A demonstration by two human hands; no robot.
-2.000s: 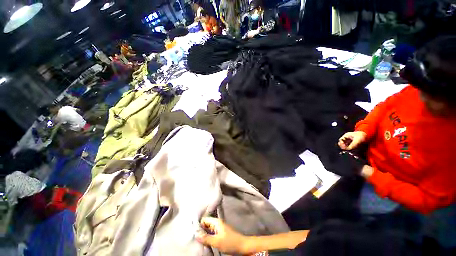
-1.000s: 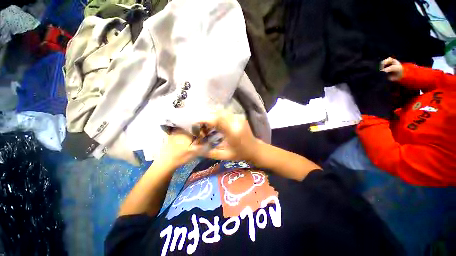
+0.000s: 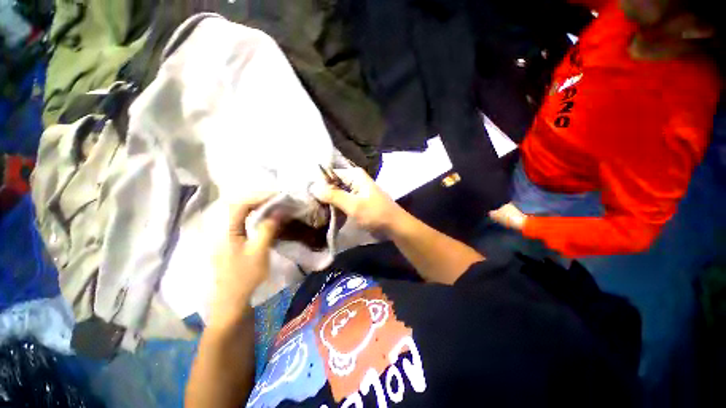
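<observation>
A light grey-beige blazer [image 3: 239,103], washed out to white in places, lies in front of me. Its sleeve end is held up near my body, with the dark opening facing me. My left hand [image 3: 243,251] grips the left edge of the opening, its fingers partly hidden by cloth. My right hand [image 3: 354,195] grips the right edge. A small dark pointed tool, possibly thread snips [image 3: 334,177], shows between the right-hand fingers; its shape is unclear.
Beige-khaki blazers [image 3: 68,183] are heaped at left, light green garments [image 3: 87,48] beyond. A dark olive-brown blazer [image 3: 342,103] and black garments [image 3: 430,64] lie to the right, with white paper [image 3: 418,169] at the edge. A person in an orange-red top [image 3: 621,143] stands at right.
My hands, close together over the cloth a second ago, now hold the sleeve opening spread apart. The view has shifted, and the neighbour's lower hand now shows beside the dark garments.
</observation>
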